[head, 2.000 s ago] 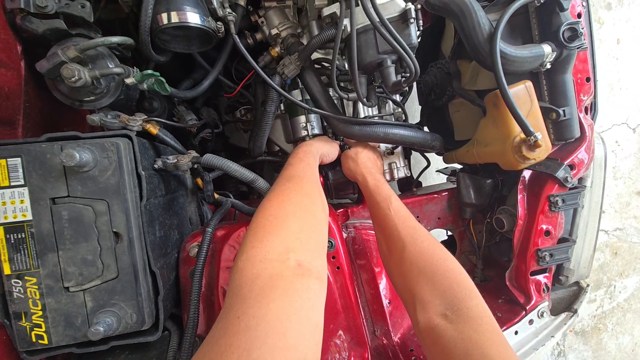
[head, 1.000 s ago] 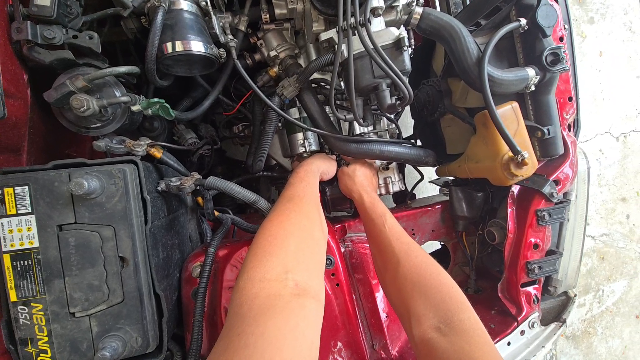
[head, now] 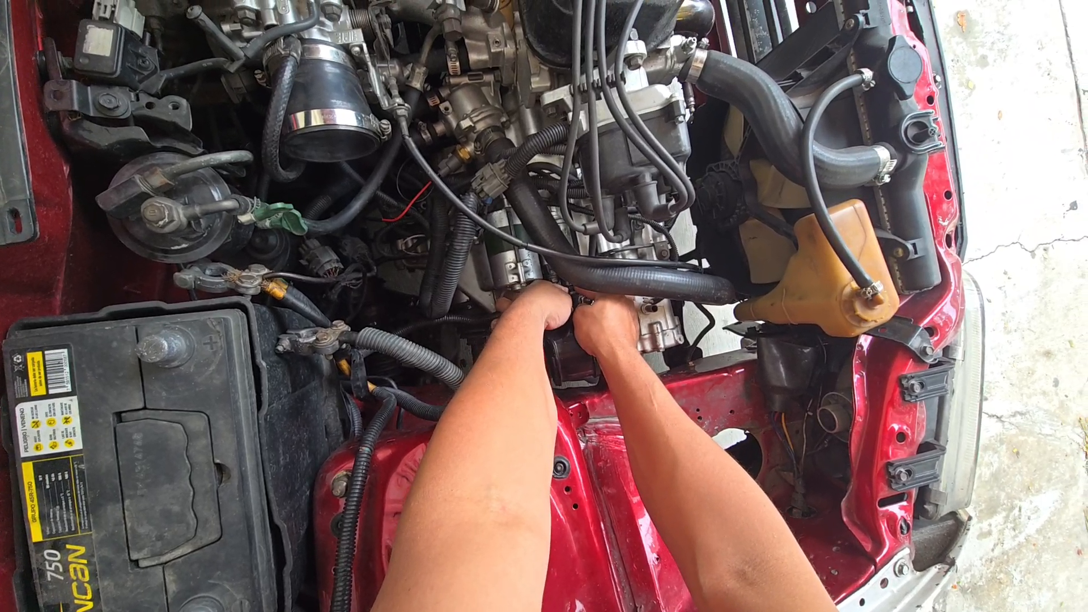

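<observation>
Both my hands reach down into the engine bay of a red car. My left hand (head: 537, 304) is beside the lower end of a metal cylinder with a clamp band (head: 515, 265); its fingers are mostly hidden. My right hand (head: 607, 325) is close to its right, fingers curled down under a thick black rubber hose (head: 646, 280). A black part (head: 571, 361) shows between and below the hands. What the fingers touch is out of sight. Above are the distributor cap (head: 633, 144) and its spark plug leads (head: 605, 93).
A car battery (head: 174, 450) stands at the left, its cable clamps (head: 316, 340) off the posts. An orange-brown plastic coolant reservoir (head: 837, 272) and a radiator hose (head: 765, 110) are at the right. An intake duct (head: 327, 110) and corrugated wiring sleeves (head: 455, 255) lie upper left of my hands.
Both hands stay at the same place in the engine bay, low beside the black hose. The view has shifted slightly.
</observation>
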